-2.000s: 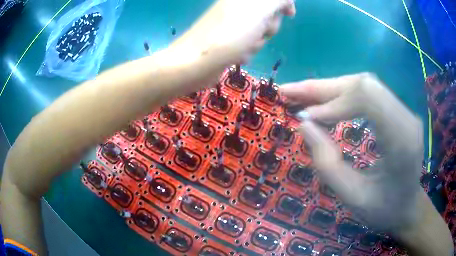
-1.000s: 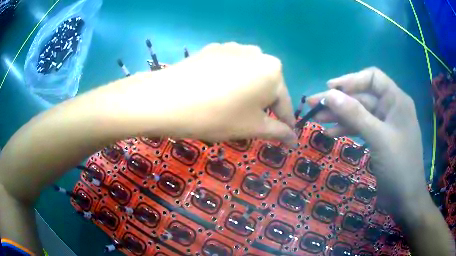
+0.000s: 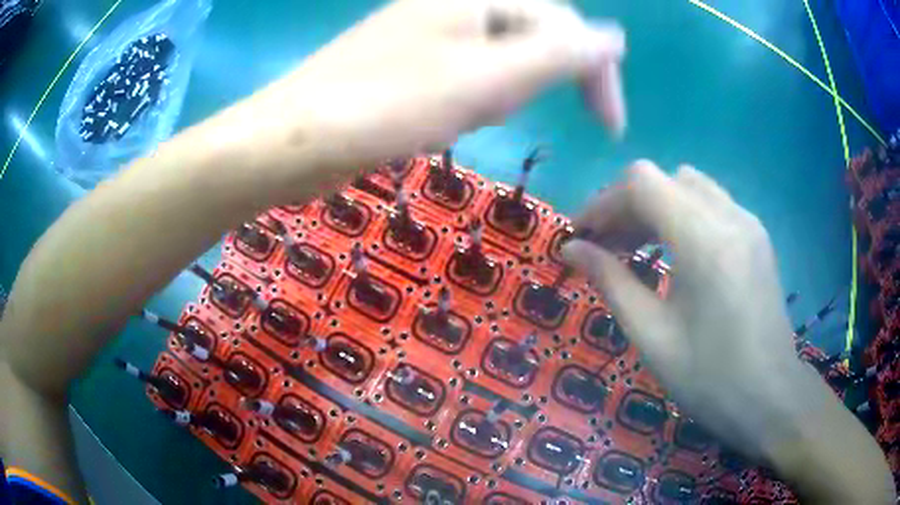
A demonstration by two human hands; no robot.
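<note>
The red circuit board panels (image 3: 326,390) lie on the green mat, a grid of units with dark rounded rings. Several black-and-white lead pieces (image 3: 529,170) stand up from the units at the back and left. My left hand (image 3: 523,59) is raised above the back edge of the panels, blurred, fingers pointing right and down; whether it holds anything does not show. My right hand (image 3: 681,266) is low over the right part of the panels, with thumb and fingertips brought together at a unit. What lies between those fingertips is hidden.
A clear plastic bag (image 3: 123,94) of loose black-and-white pieces lies at the upper left. More red panels (image 3: 881,237) crowded with leads are at the right edge, beyond a yellow line. A blue area (image 3: 873,59) is at the upper right.
My left hand has lifted up and away from my right hand. My right hand has moved down to the panels; the dark lead piece seen in its fingers earlier no longer shows clearly.
</note>
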